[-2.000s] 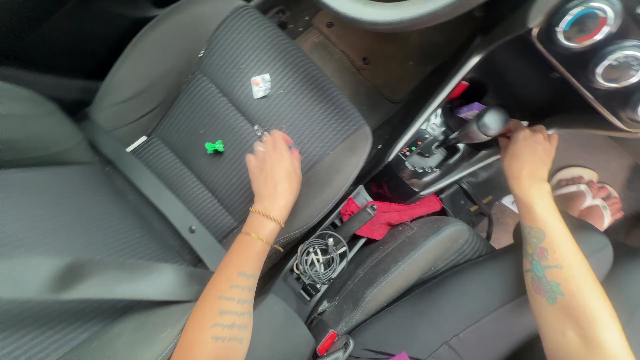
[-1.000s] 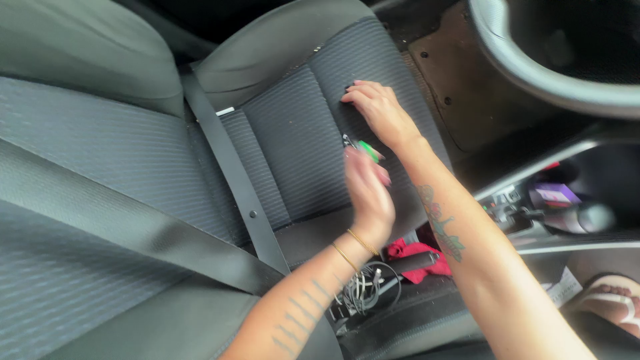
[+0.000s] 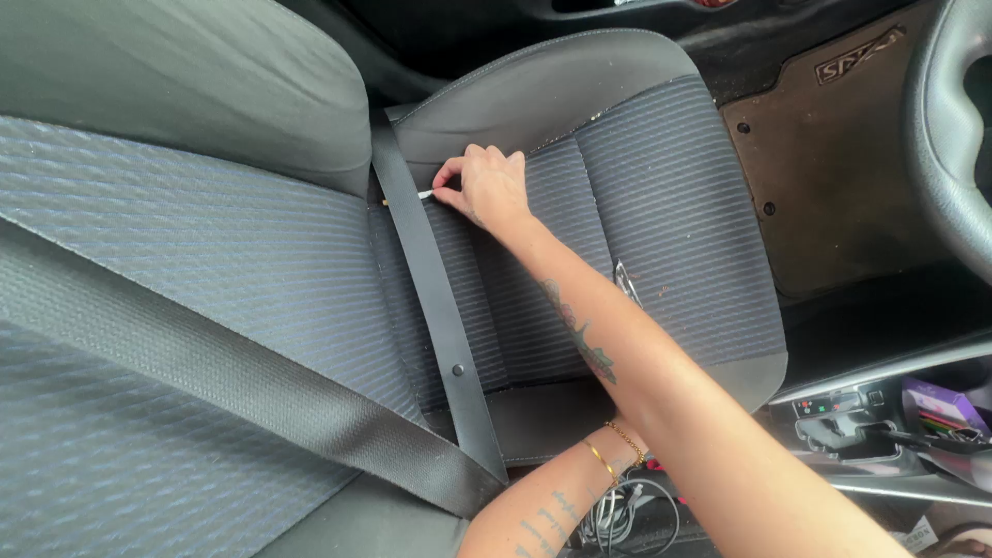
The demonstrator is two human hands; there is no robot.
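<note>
My right hand (image 3: 488, 186) reaches across the striped car seat cushion (image 3: 666, 232) and pinches the end of a thin white stick (image 3: 425, 194) between thumb and forefinger. The stick runs beneath the seat belt (image 3: 434, 294), and a yellowish tip pokes out on the belt's far side. My left forearm (image 3: 542, 496) enters at the bottom, with gold bracelets at the wrist; the left hand itself is hidden under my right forearm. A small clear and silver item (image 3: 626, 284) lies on the cushion beside my right forearm.
Coiled cables (image 3: 620, 515) sit beside the seat at the bottom. The gear selector console (image 3: 845, 426) holds a purple box (image 3: 942, 407). A steering wheel (image 3: 934, 155) is at the right edge, with a floor mat (image 3: 845, 178) near it. Crumbs dot the cushion seams.
My right hand has moved left across the cushion to the white stick and taken hold of it. My left hand has gone out of sight behind my right arm. The green item no longer shows.
</note>
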